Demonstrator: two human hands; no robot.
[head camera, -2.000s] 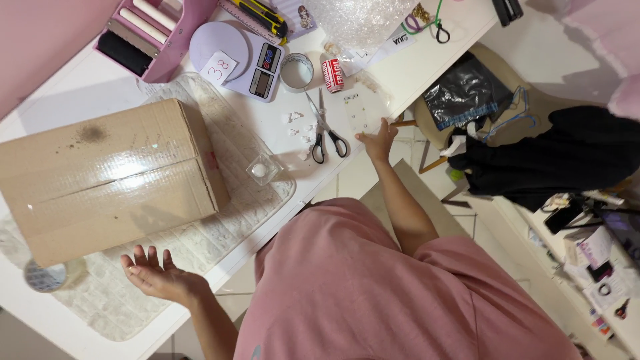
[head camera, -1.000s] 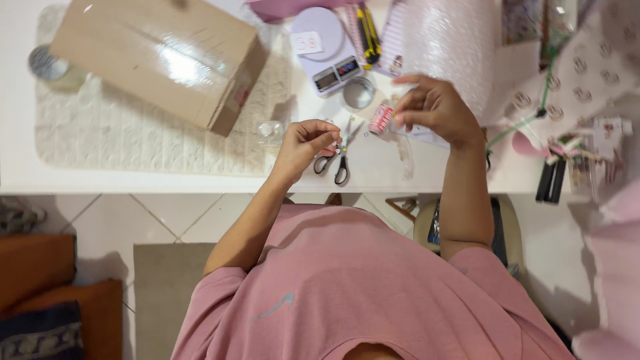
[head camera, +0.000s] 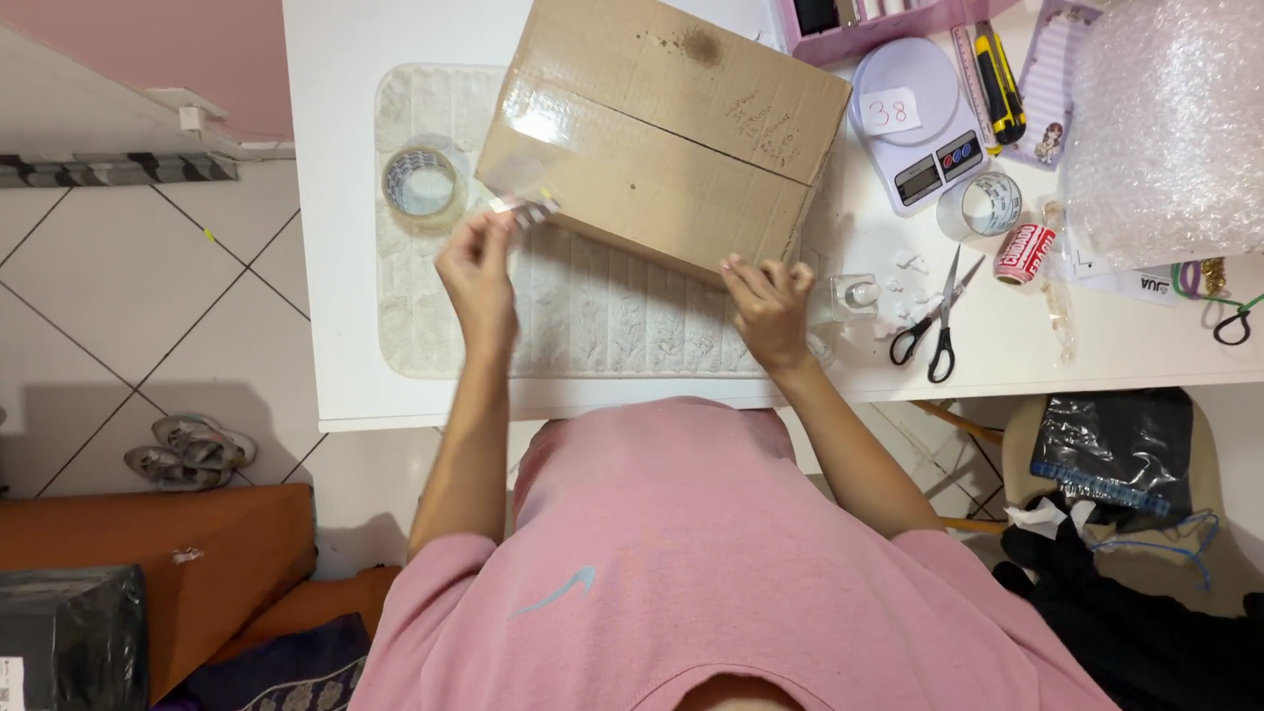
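A cardboard box, with handwriting and a dark stain on top, sits at an angle on a quilted white mat. Between thumb and fingers, my left hand pinches a small clear piece with pale and dark marks, blurred, near the box's left corner; it looks like film or tape. My right hand touches the box's near edge with its fingertips, fingers bent. Left of the box lies a roll of clear tape. Black-handled scissors rest right of my right hand, partly spread, beside a small clear bottle.
Beyond the scissors are a kitchen scale, a second tape roll, a roll of red printed labels, a yellow-black utility knife and bubble wrap. A pink organizer stands behind. White paper scraps lie near the bottle.
My left hand has moved left to beside the box, holding the small clear piece. My right hand has come down from near the red label roll onto the box's edge. The view has shifted.
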